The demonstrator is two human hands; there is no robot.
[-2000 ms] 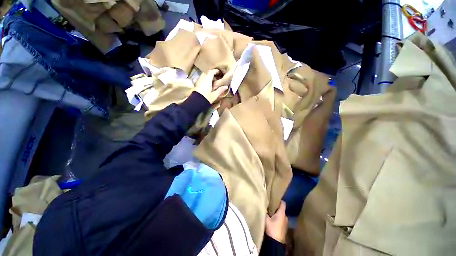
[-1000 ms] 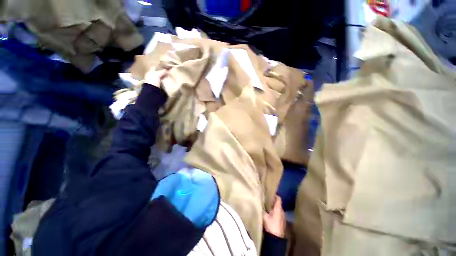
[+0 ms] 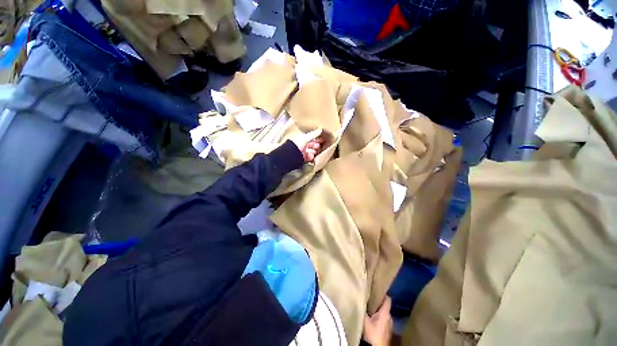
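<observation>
A rumpled heap of tan cut pieces (image 3: 270, 88) with white bits (image 3: 380, 111) sticking out lies in front of me. My left hand (image 3: 312, 148) is in the middle of the heap, its fingers partly hidden in a fold of tan cloth it grips. My right hand (image 3: 379, 326) is low, near the bottom edge, holding the lower edge of a long tan panel (image 3: 328, 226) that hangs from the heap over my lap. Its fingertips are partly hidden by the cloth.
Large tan panels (image 3: 541, 230) drape over the table at right. Scissors with orange and red handles (image 3: 570, 66) lie at the upper right. Denim (image 3: 101, 81) and more tan pieces (image 3: 183, 34) are at upper left. Black plastic (image 3: 406, 61) is behind the heap. Another tan pile (image 3: 51, 270) is lower left.
My left hand went to the left side of the heap, lifting cloth, and is now back near the middle with the fold lowered. My right hand stays low at the panel edge. The view has shifted.
</observation>
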